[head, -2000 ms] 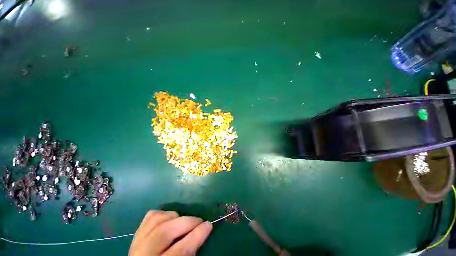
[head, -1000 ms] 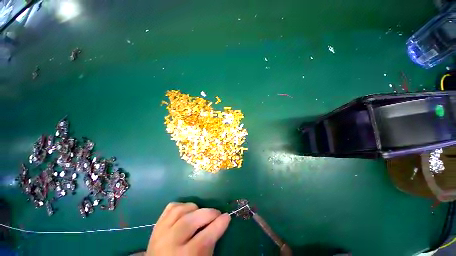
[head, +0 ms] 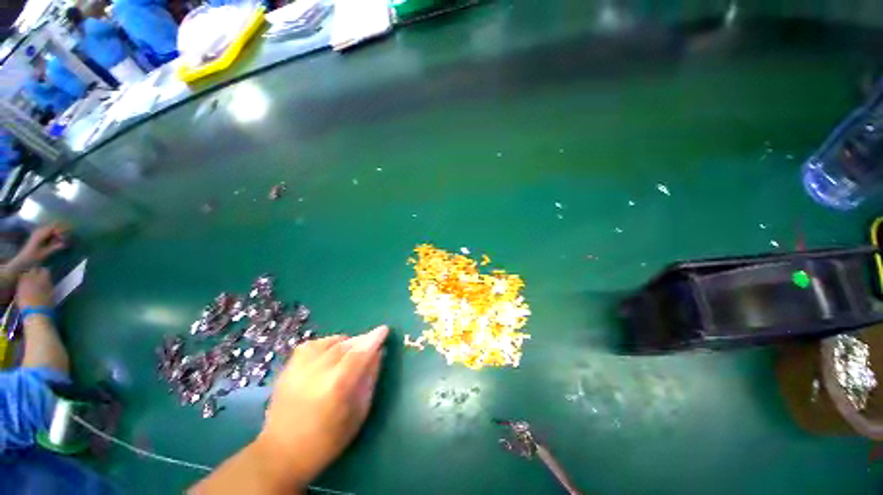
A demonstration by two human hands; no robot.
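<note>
My left hand is between the dark part pile and the orange-yellow heap of tiny parts. Its fingertips are close together near the heap's left edge; whether they hold anything is hidden. The solder wire runs from a reel at lower left, passes under my left forearm and shows again at the bottom edge. The soldering iron reaches in from the bottom edge, its tip at a small dark workpiece. My right hand is out of the picture.
A black divided bin stands at right, with a brown round pot below it. A clear bottle lies at the upper right edge. Another person's hands and blue sleeve are at left. A yellow-rimmed tray and people in blue are beyond the bench.
My left hand has left the workpiece and the wire's end and moved up-left towards the yellow heap. The view has shifted, bringing in the neighbour, reel and far bench edge. The iron stays at the workpiece.
</note>
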